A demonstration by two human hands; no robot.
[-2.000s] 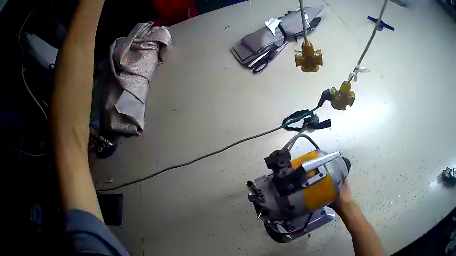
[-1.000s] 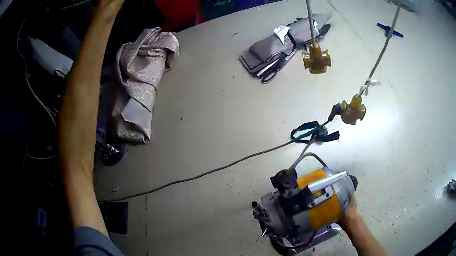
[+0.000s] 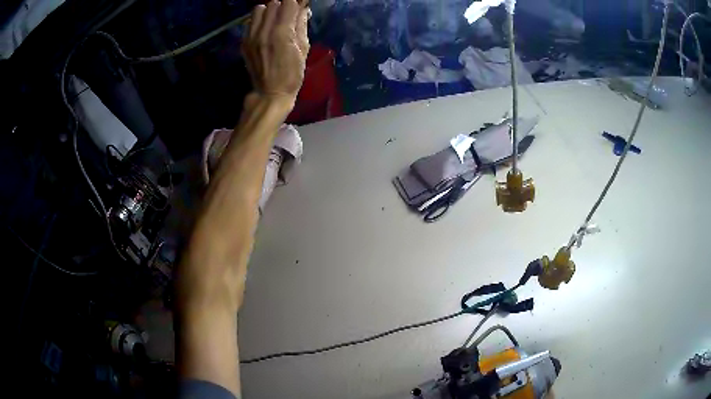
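My left hand (image 3: pixel 277 51) is raised at the top edge, fingers curled round a pale hanging cord (image 3: pixel 187 48); the fingertips are partly cut off. The grey cutting machine with an orange-yellow band (image 3: pixel 499 363) is at the bottom edge, its lower part out of the picture. My right hand is not in view. A dark power cable (image 3: pixel 351 340) runs left from a green and black tie-up (image 3: pixel 499 299). A plug joins a yellow socket (image 3: pixel 557 269) on a hanging cord. A second yellow socket (image 3: pixel 515 192) hangs further back.
The pale table (image 3: pixel 343 257) carries folded grey cloth (image 3: pixel 448 170) with black-handled scissors (image 3: pixel 440 209), a blue clamp (image 3: pixel 620 143) and, behind my left forearm, pink-beige fabric (image 3: pixel 288 146). A red container (image 3: pixel 316 86) and light cloth heaps (image 3: pixel 487 66) are beyond the far edge.
The view has tilted up, so table things sit lower in the picture. My left hand has come into view at the top, on the cord. My right hand has dropped out of view.
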